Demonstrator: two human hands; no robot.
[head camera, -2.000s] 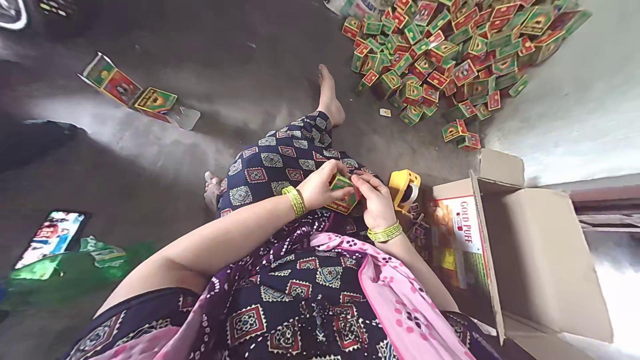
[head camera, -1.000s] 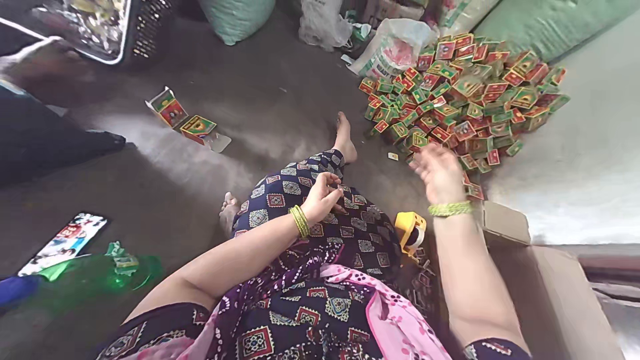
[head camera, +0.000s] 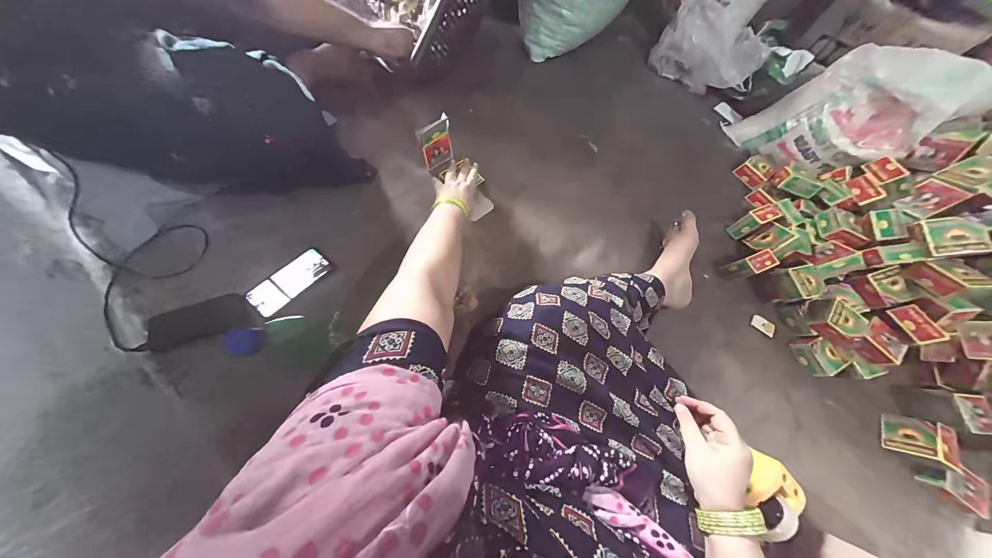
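Note:
My left hand (head camera: 459, 184), a yellow-green bangle at its wrist, reaches out over the floor and lies on a printed red and green cardboard piece (head camera: 436, 146). Part of that piece stands up beyond the fingers and a pale flap shows beside the wrist; whether the fingers grip it is not clear. Near my right knee is my right hand (head camera: 714, 449), its thumb and forefinger close together at the patterned cloth; I cannot tell if something small is between them. Just beside it sits a yellow tape dispenser (head camera: 767, 480), partly hidden by the hand.
A large heap of small red and green boxes (head camera: 914, 322) covers the floor at right, beside a printed plastic sack (head camera: 852, 116). A lit phone (head camera: 288, 283), a dark pouch (head camera: 201, 322) and a cable (head camera: 116, 267) lie at left. Another person's hand (head camera: 387, 43) touches a dark basket (head camera: 449, 39).
My left hand has gone from my lap out to the cardboard piece on the floor. My right hand, raised near the heap a second ago, is now low beside the tape dispenser. The view has swung left.

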